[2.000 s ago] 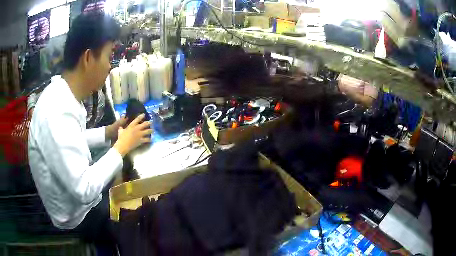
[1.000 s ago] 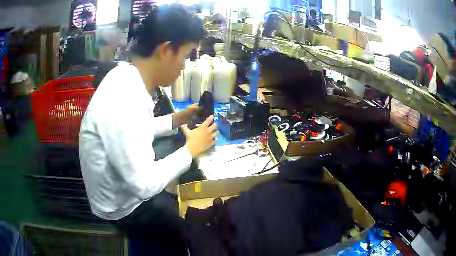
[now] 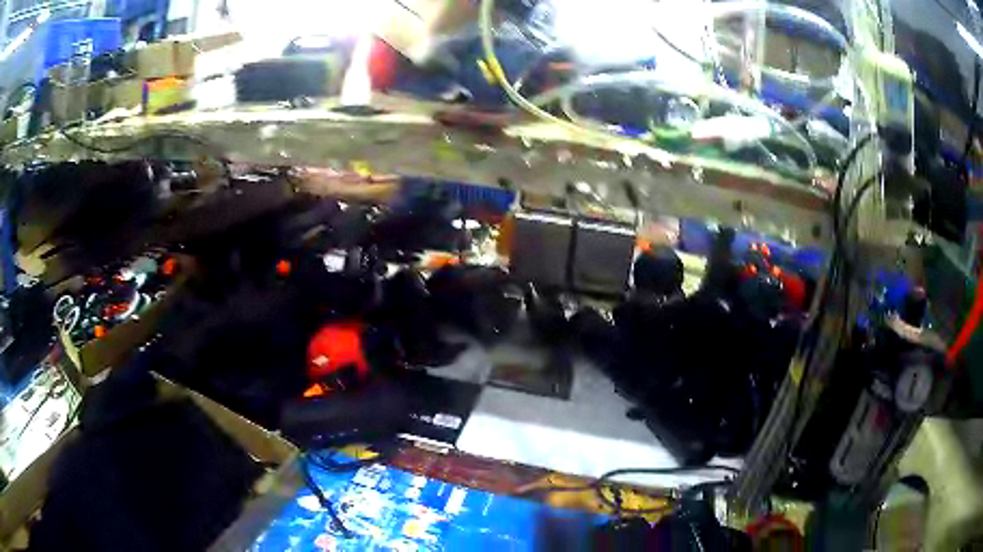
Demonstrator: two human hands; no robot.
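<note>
Neither of my hands can be made out. A red-orange part (image 3: 338, 350) lies among black pieces at the left of centre. A heap of black parts (image 3: 711, 356) stands right of centre. A white sheet (image 3: 555, 431) lies flat between them. The blue work mat (image 3: 420, 507) is nearest in front, with white glare and a thin black cable over it. At the lower left, an open carton (image 3: 243, 426) holds a dark mass. The view is blurred.
A worn shelf (image 3: 431, 156) loaded with goods and clear hoses crosses above the bench. A grey-black twin box (image 3: 571, 253) stands at the back. A post with cables and an air filter-regulator (image 3: 862, 431) are at the right. A small-parts box (image 3: 129, 329) is at the left.
My view has swung right. The neighbouring worker has left the picture, and the carton and red-orange part have shifted left in it. The twin box, post and regulator have come into view.
</note>
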